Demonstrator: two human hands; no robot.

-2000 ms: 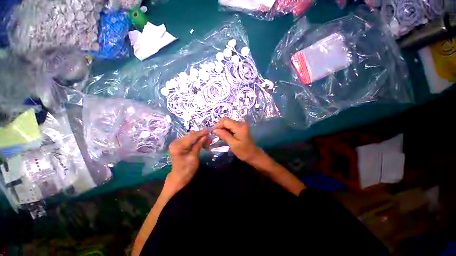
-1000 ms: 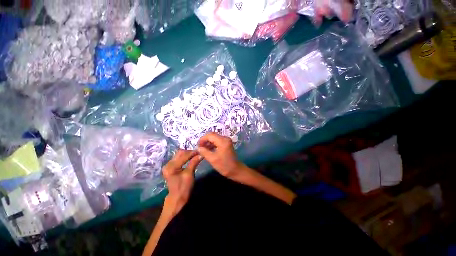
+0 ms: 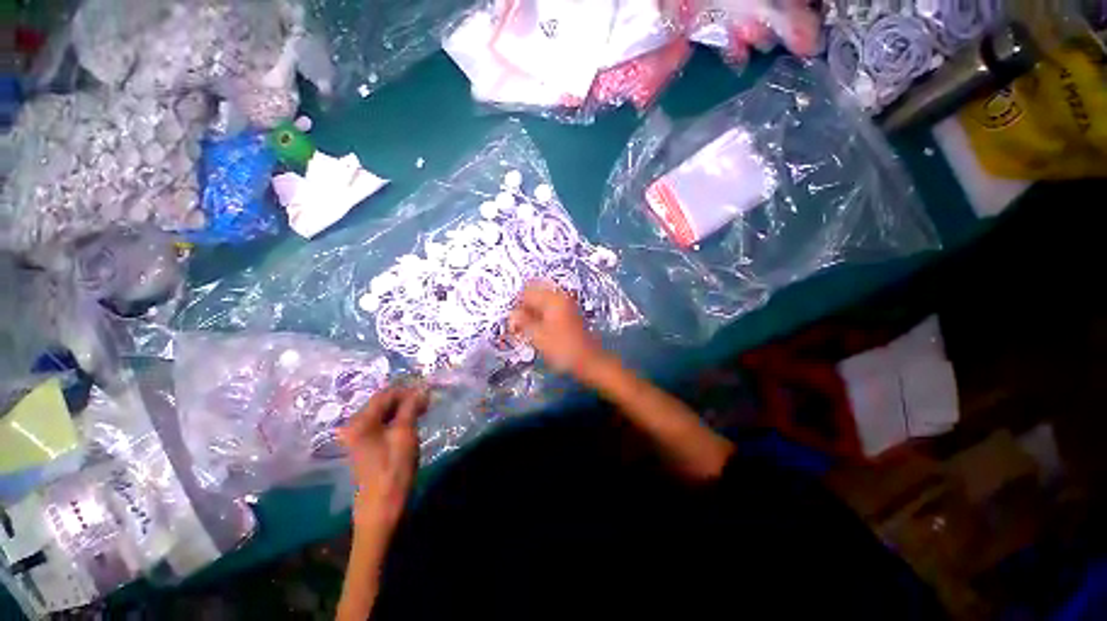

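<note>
A pile of white coiled cables (image 3: 486,285) with round white heads lies on a clear bag in the middle. My right hand (image 3: 549,328) is at the pile's lower right edge, fingers bent together. My left hand (image 3: 386,434) is at the lower left of the pile, beside the clear bag of bagged cables (image 3: 273,394), with its fingertips together. A blurred clear, shiny piece, maybe a small bag, shows between the hands. What each hand holds is too small and blurred to tell.
A stack of red-edged zip-lock bags (image 3: 714,188) lies on a large clear bag at right. More red-edged bags (image 3: 552,49), a dark cylinder (image 3: 959,79) and a yellow bag (image 3: 1038,121) lie farther back. A blue bag (image 3: 237,188) and white paper (image 3: 325,194) are upper left.
My hands were together below the pile and have moved apart, the left to the left and down, the right to the right and up. The whole view has also shifted.
</note>
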